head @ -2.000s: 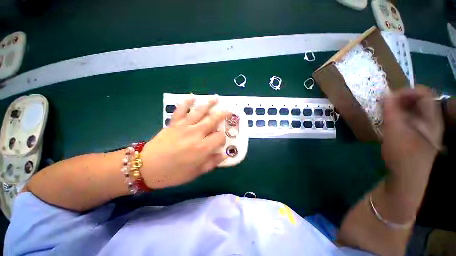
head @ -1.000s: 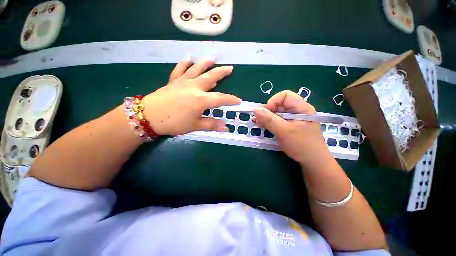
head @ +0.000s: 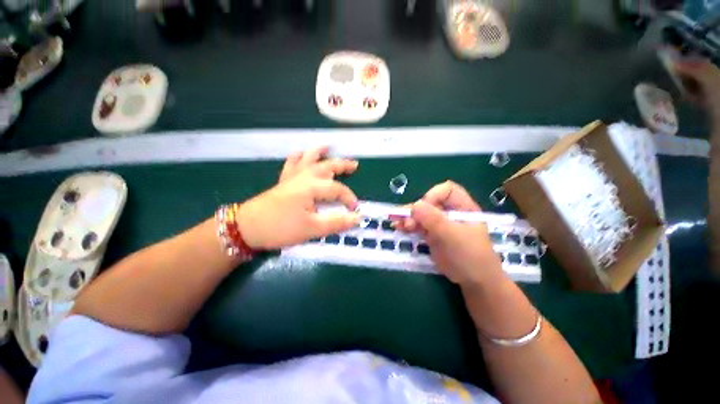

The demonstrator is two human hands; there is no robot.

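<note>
The white carrier strip (head: 379, 243) with two rows of dark rounded parts lies in front of me. My left hand (head: 304, 201) rests on its left end with the fingers spread, covering part of it. My right hand (head: 454, 229) holds slim tweezers (head: 481, 217) over the strip, their tips pointing left near the upper row. Whether the tips grip a part cannot be told. A loose white ring (head: 399, 184) lies beyond the strip.
An open cardboard box (head: 545, 167) of white rings stands at right, partly over spare strips (head: 654, 308). Cream housings are stacked at left (head: 79, 217); another housing (head: 353, 87) lies beyond the pale line (head: 426, 140). Another person's hand (head: 699, 79) shows at far right.
The housing under my left hand two seconds ago is no longer there. My right hand moved from the box to the strip. Since one second ago, the view has shifted and the hands stay at the strip.
</note>
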